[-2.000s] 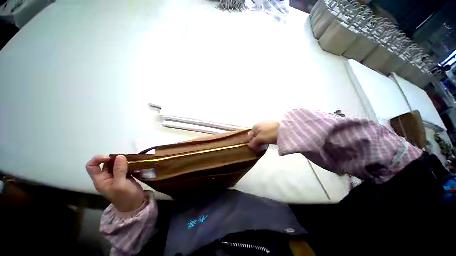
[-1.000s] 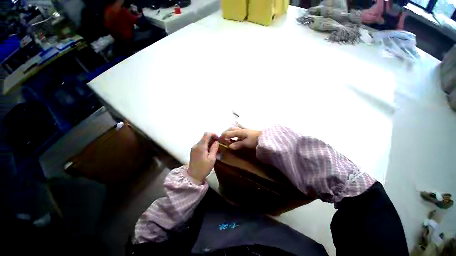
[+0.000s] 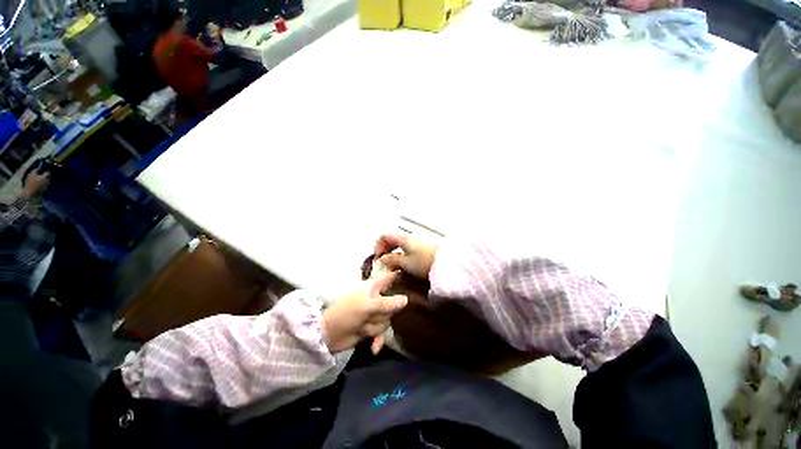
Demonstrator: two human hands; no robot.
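Observation:
A brown handbag lies on its side at the table's near edge, against my apron, partly covered by my right sleeve. My right hand pinches the bag's upper left end, beside a dark tab and a small pale piece. My left hand is just below it at the same end, fingers spread; whether it grips the bag is hidden. The bag's opening and zipper cannot be made out.
A pale table has its edge at left, with a brown bag low beside it. Strap bundles lie at right. Yellow bags, a grey strap heap and clear plastic are far off. A person in red sits behind.
My left hand has moved down from the bag's corner and its fingers have spread. My right hand stays at the bag's end. The view has shifted slightly, and the zipper line no longer shows.

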